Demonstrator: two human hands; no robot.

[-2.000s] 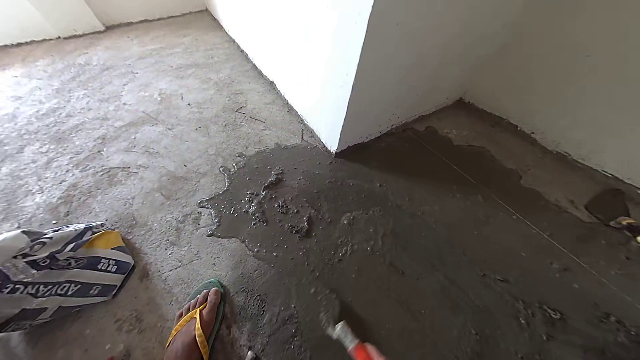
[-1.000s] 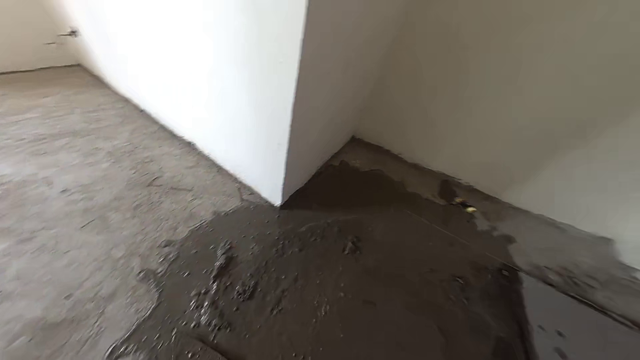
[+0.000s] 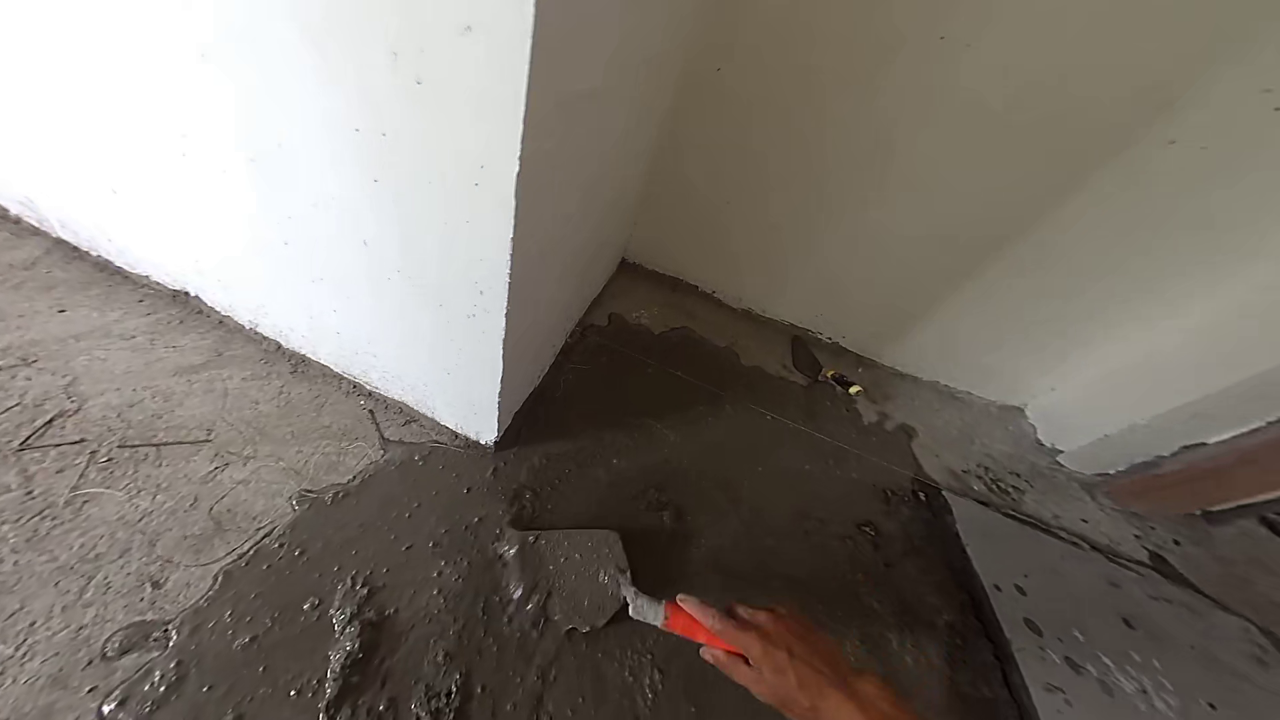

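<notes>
My right hand (image 3: 785,655) grips the red handle of a mortar-covered trowel (image 3: 575,575) at the lower middle. The blade rests flat on or just above wet grey mortar (image 3: 770,540) spread over the floor, in front of the white wall's corner. Rough lumps of mortar lie left of the blade. A second trowel (image 3: 808,358), with a black and yellow handle, lies near the base of the back wall. A thin string (image 3: 790,422) runs across the mortar from the inner corner toward the right. My left hand is out of the frame.
A white projecting wall corner (image 3: 495,435) stands close beyond the blade. The beige wall (image 3: 850,180) closes off the back. Rough concrete floor (image 3: 120,400) with bits of straw or wire lies at left. At right, the mortar ends in a straight edge beside a grey slab (image 3: 1080,610).
The view has swung to the right. My right hand and its trowel, out of frame one second ago, are now over the mortar near the wall corner.
</notes>
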